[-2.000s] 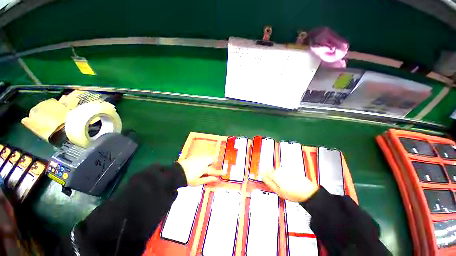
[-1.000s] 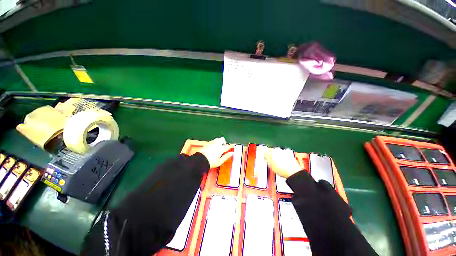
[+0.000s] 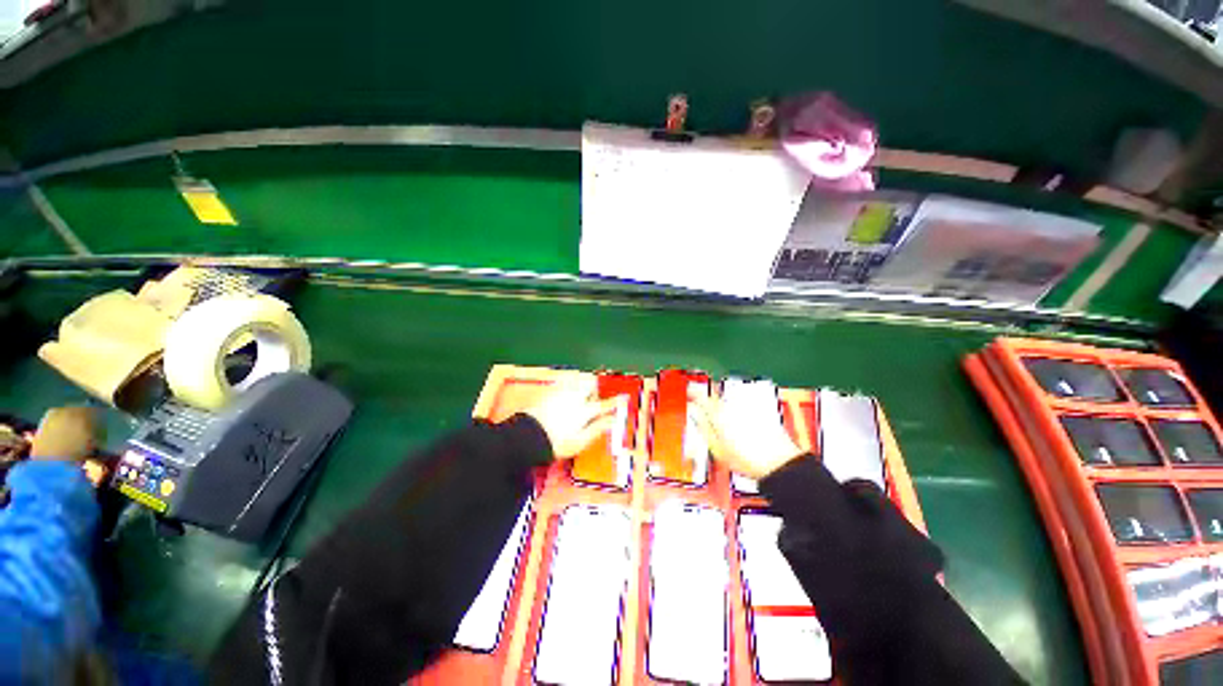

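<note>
An orange-red phone tray [image 3: 633, 499] lies flat before me with two rows of smartphones. My left hand [image 3: 570, 418] has its fingers on a phone with a mostly red screen [image 3: 610, 456] in the back row. My right hand [image 3: 744, 432] touches the phone beside it, also mostly red [image 3: 676, 449]. Both phones lie in their pockets; neither hand grips anything. White-screened phones [image 3: 585, 590] fill the front row, one with a red band [image 3: 789, 627]. My right forearm and hand partly cover phones at the right.
A dark grey tape dispenser [image 3: 235, 456] with a cream tape roll [image 3: 195, 351] stands at left. Another person's blue sleeve [image 3: 47, 550] and hand are at far left. Stacked orange-red trays [image 3: 1060, 489] stand at right. White sheets [image 3: 691, 208] hang at the back.
The two touched screens have turned from part white to mostly red. My left hand moved to the left phone's upper part. A neighbour's blue-sleeved arm has come in at far left.
</note>
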